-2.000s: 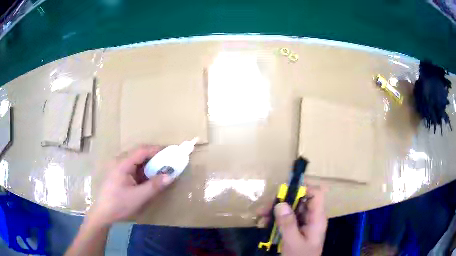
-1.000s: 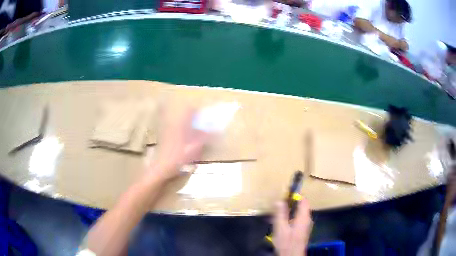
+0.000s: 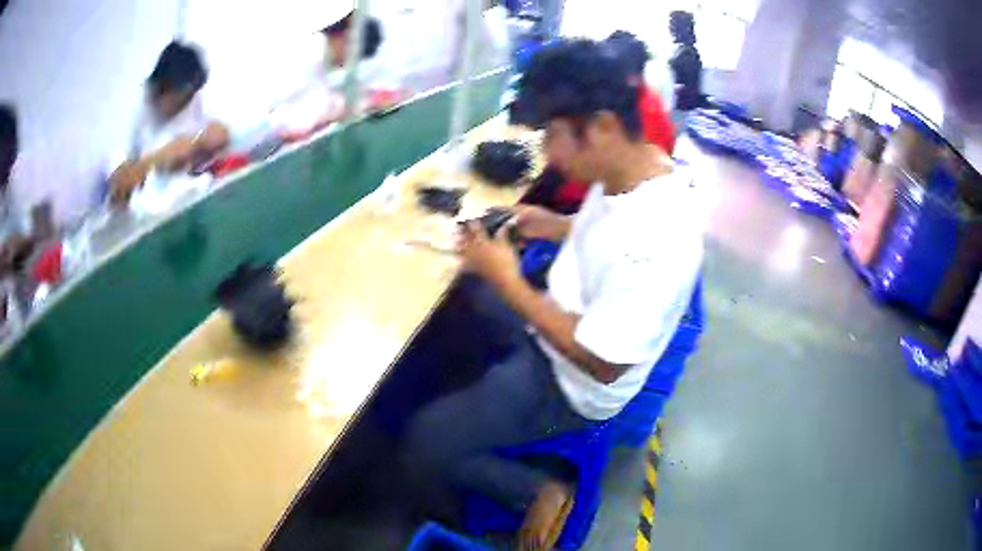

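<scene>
Neither of my hands is in view. Nearest in front of me is the tan bench (image 3: 205, 463), running from the lower left towards the upper middle. On it lies a small yellow tube or case (image 3: 215, 371), blurred. Just beyond it is a spiky bundle of black parts (image 3: 256, 306), close to the green divider. The squeeze bottle, the utility knife and the cardboard pads are not in view.
A seated person in a white shirt (image 3: 635, 280) holds a dark part at the bench, beside more black bundles (image 3: 502, 161). The green divider (image 3: 140, 291) runs along the left, with people behind it. Blue crates (image 3: 910, 242) and yellow-black floor tape (image 3: 649, 490) are on the right.
The view has swung right and up along the bench. My hands, the bottle, the knife and the pads have left the picture. The neighbour and the aisle have come into view.
</scene>
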